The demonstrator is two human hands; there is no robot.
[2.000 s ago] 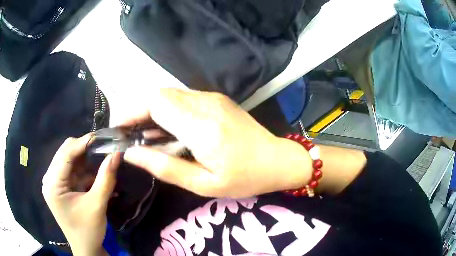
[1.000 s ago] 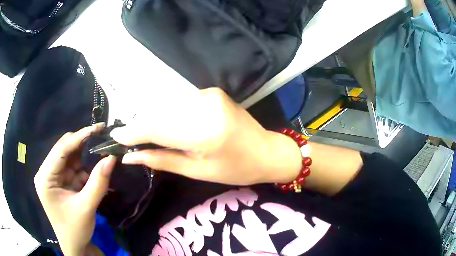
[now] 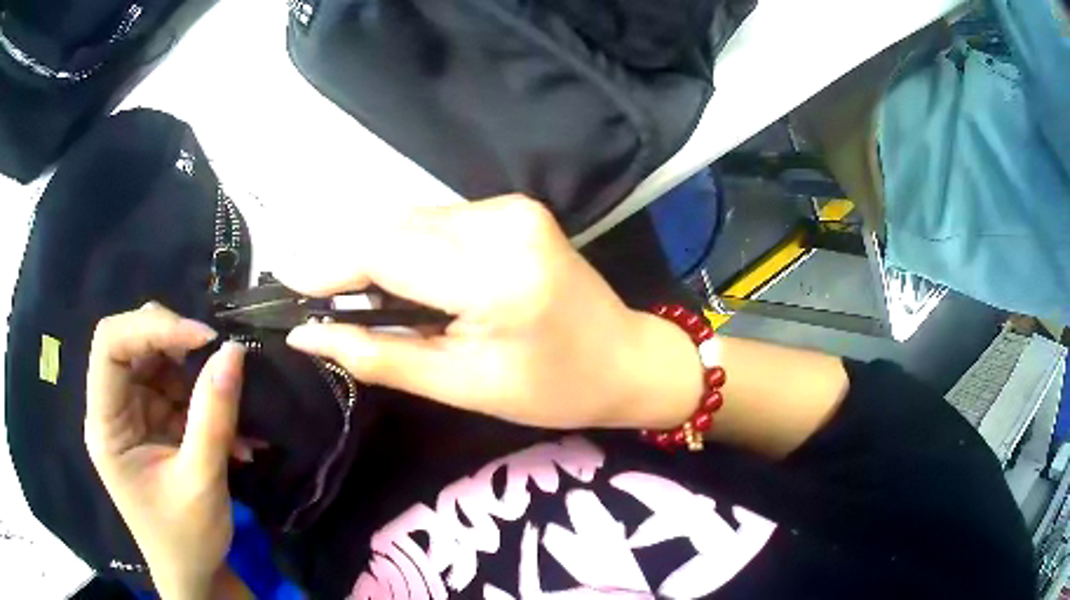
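A black bag panel with a small yellow label lies at the left, its silver zip running down its right side. My left hand pinches the black fabric between thumb and forefinger; a short silver-toothed zip end shows beside the thumb. My right hand, with a red bead bracelet, holds dark thread snips. The blades point left and lie just above the left fingertips, at the fabric edge. Whether they touch a thread is too small to tell.
Another black bag piece lies on the white tabletop at the far side. A further black piece with a silver zip is at the top left. A person in light blue is at the right, near a yellow-edged frame.
The snips have come into clear view and sit slightly higher. My left fingertips have moved slightly left, uncovering more of the zip end. The person in blue has shifted.
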